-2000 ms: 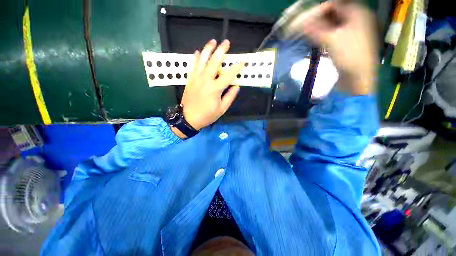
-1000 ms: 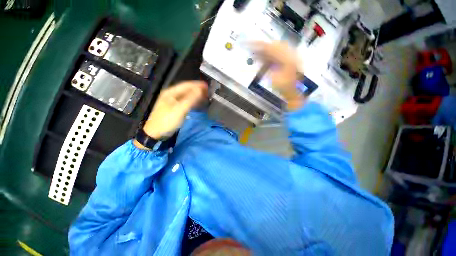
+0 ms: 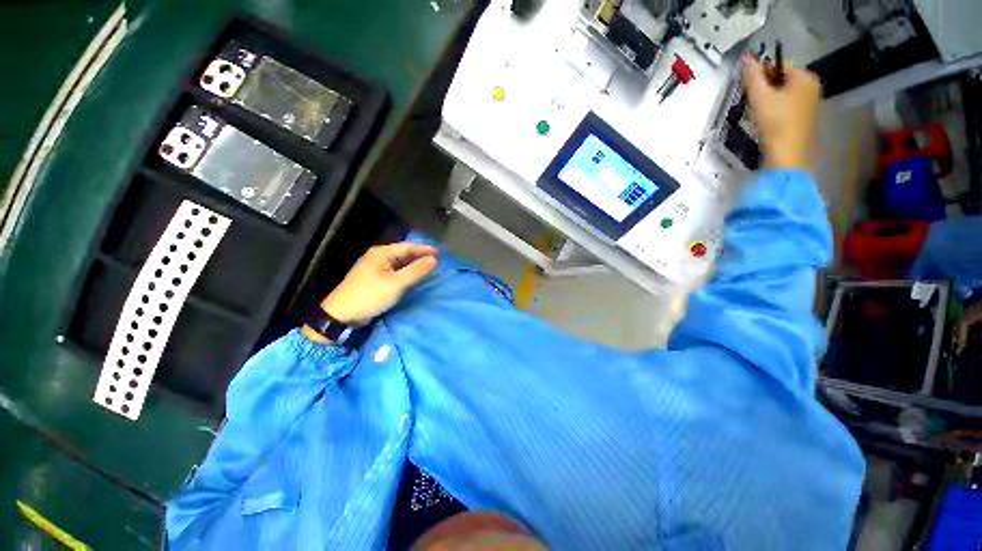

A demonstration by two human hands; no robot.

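Observation:
My right hand (image 3: 786, 99) is raised over the right side of the white machine (image 3: 506, 59), by a dark fixture. A short, slim dark tool (image 3: 777, 65) shows between its fingers; most of it is hidden. My left hand (image 3: 379, 282) is empty, fingers loosely bent, beside the black tray (image 3: 232, 318). Two phone units (image 3: 293, 102) (image 3: 250, 172) lie side by side in the upper tray slots, pale camera ends to the left. The white carrier strip (image 3: 162, 309), with two rows of dark dots, lies across the lower slots and overhangs the tray's edge.
The machine has a lit touchscreen (image 3: 608, 175), green, yellow and red buttons, and a red part (image 3: 678, 73) on top. The green bench (image 3: 54, 377) lies left. A floor gap separates bench and machine. A framed crate (image 3: 883, 339) and red containers (image 3: 915, 145) stand right.
Since a second ago my right hand has moved from over the touchscreen to the machine's far right, uncovering the screen. Two seconds ago my left hand was on the strip; now it is off it.

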